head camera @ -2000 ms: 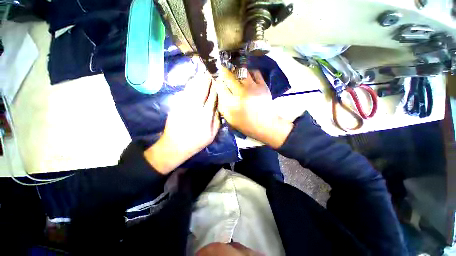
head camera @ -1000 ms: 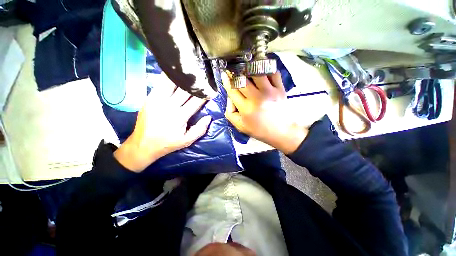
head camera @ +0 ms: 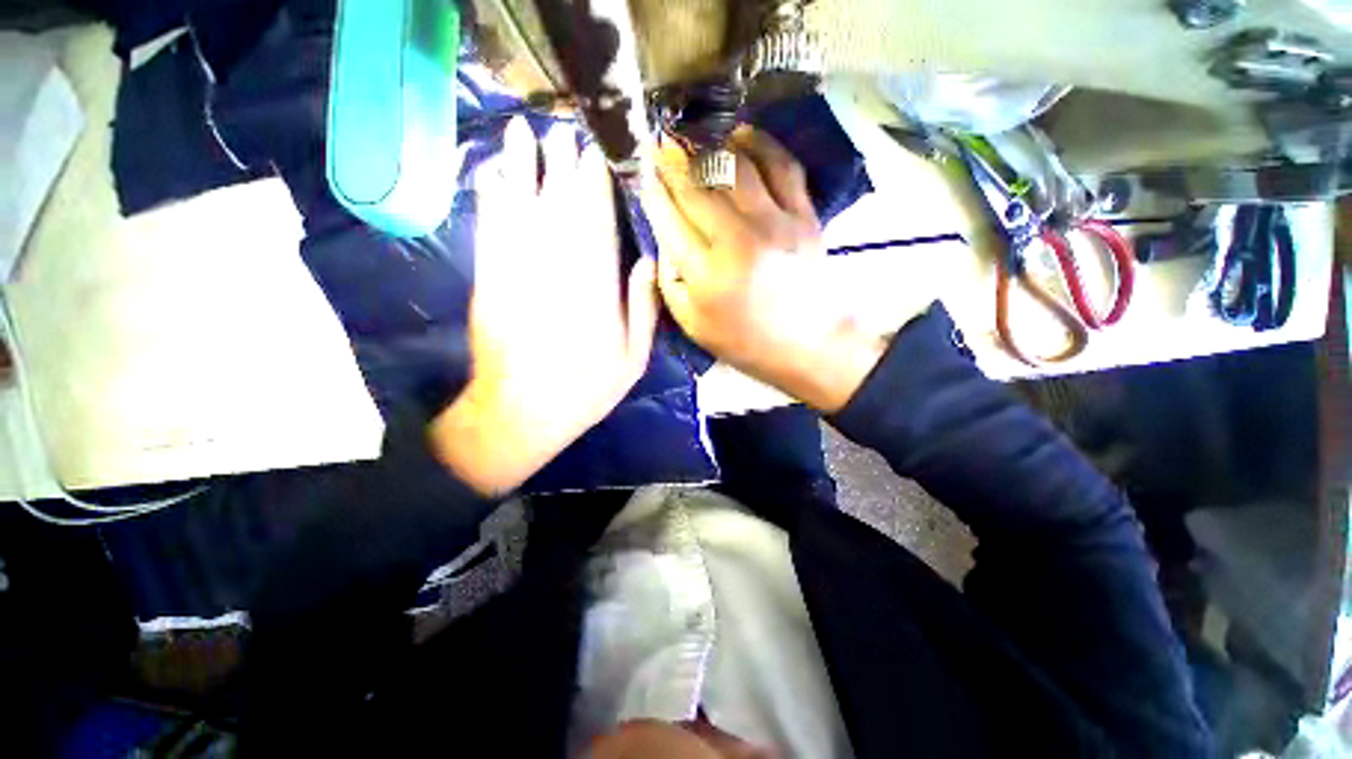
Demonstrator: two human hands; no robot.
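Note:
The navy padded garment piece [head camera: 630, 445] lies under the needle area of the cream sewing machine [head camera: 919, 45] and reaches the table's front edge. My left hand [head camera: 549, 304] lies flat on it, fingers pointing to the machine, holding nothing. My right hand [head camera: 749, 260] rests on the fabric just right of the needle, its fingers beside the small knurled knob [head camera: 716, 168]. Whether it pinches the fabric is hidden. The needle tip is hidden behind the machine head and hands.
A turquoise guard [head camera: 389, 119] stands left of the needle. Navy cut panels [head camera: 178, 134] lie at the left of the pale table [head camera: 208, 356]. Red and orange-looped scissors [head camera: 1094, 274] and black-handled scissors [head camera: 1253, 267] lie at the right. A white cord hangs at the left edge.
My left hand has moved right and closer to my right hand, its fingers straighter and further forward. My right hand has stayed by the needle. The whole view has shifted slightly.

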